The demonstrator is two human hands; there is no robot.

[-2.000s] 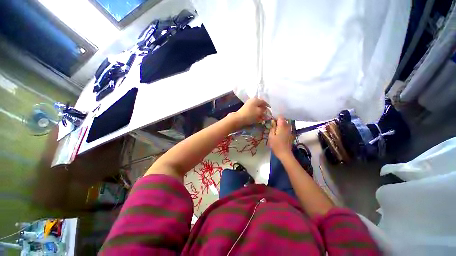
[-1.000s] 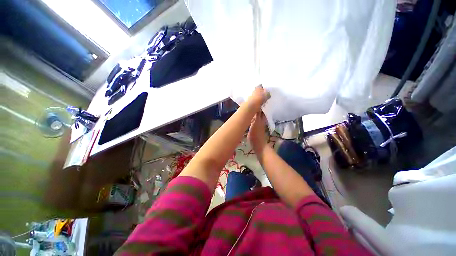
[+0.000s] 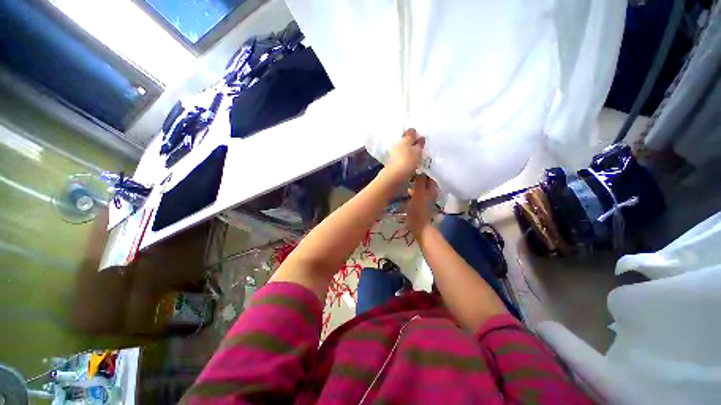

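A long, thin white shirt hangs in front of me, its top cut off by the upper edge of the picture. My left hand is closed on the front edge of the shirt near its bottom hem. My right hand is just below it, with its fingertips at the same edge of cloth. Something small shows between the two hands, too small to tell whether it is a button or snips.
A white table on the left bears folded black garments, packed garments and poly bags. Red strips lie on the floor. Tied bundles are at right, beside more white cloth. A fan is at far left.
Over the two seconds, my right hand has moved left, beneath my left hand. Both hands stay at the shirt's lower front edge. The shirt has shifted slightly left in view.
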